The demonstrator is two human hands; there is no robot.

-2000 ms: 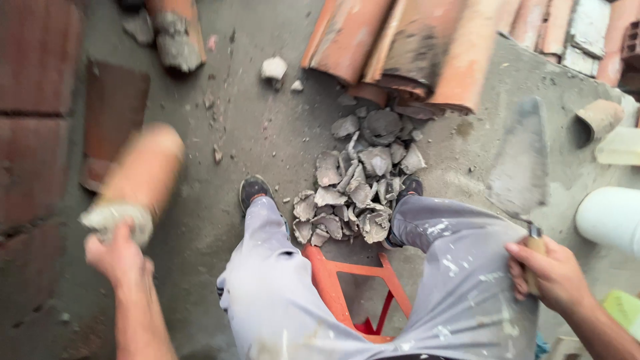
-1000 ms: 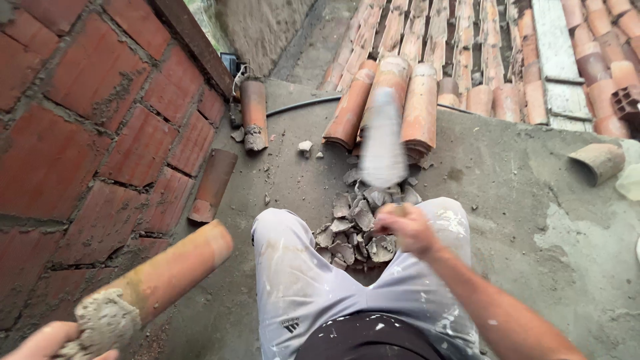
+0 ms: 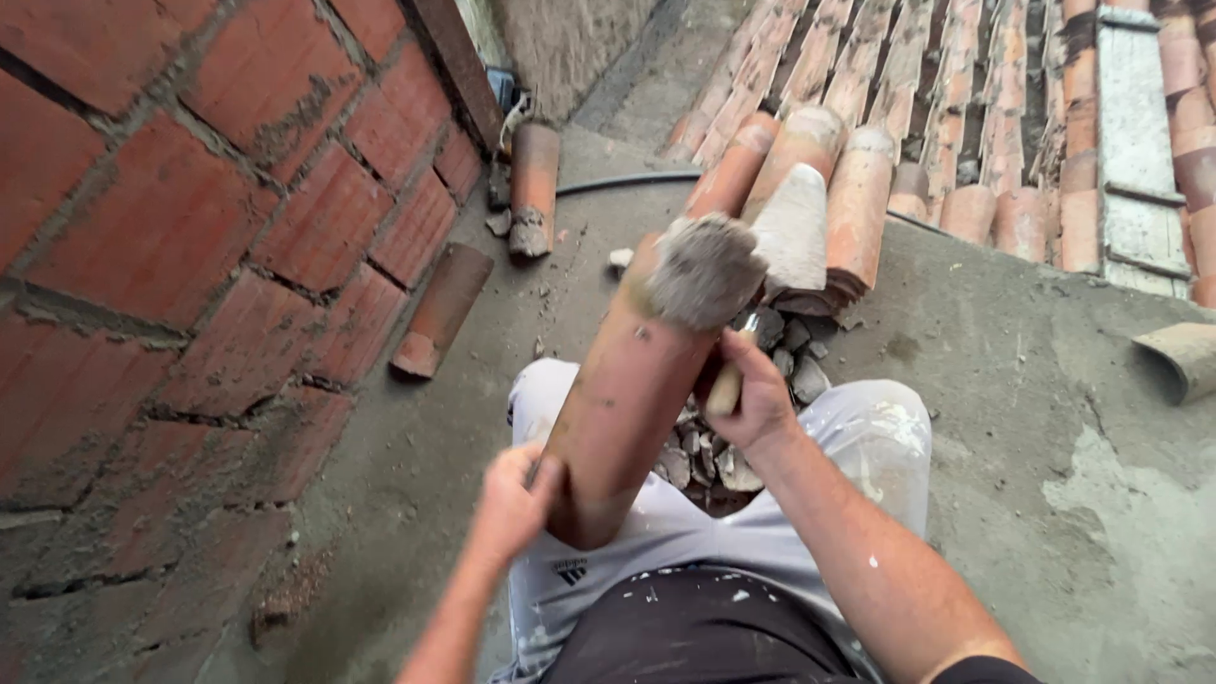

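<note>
A curved clay roof tile [image 3: 622,408] lies tilted over my lap, a lump of old mortar [image 3: 708,271] stuck on its far end. My left hand [image 3: 518,494] grips the tile's near left edge. In my right hand [image 3: 755,394] is the wooden handle of a trowel [image 3: 793,233], whose pale blade points away from me; the fingers of that hand also touch the tile's right edge. Broken mortar pieces [image 3: 736,465] lie between my legs, partly hidden by the tile. Just beyond them, stacked clay roof tiles [image 3: 860,209] rest on the floor.
A red hollow-brick wall [image 3: 152,228] rises at left. Near it lie a mortar-crusted tile [image 3: 534,180] and another tile [image 3: 442,309]. A black hose [image 3: 627,180] crosses behind the stack. Beyond are roof tile rows and a whitish board [image 3: 1140,142]. One tile [image 3: 1183,356] lies far right.
The tile has come from the left to over my lap and now has its mortared end away from me. My right hand, with the trowel, has met its right edge.
</note>
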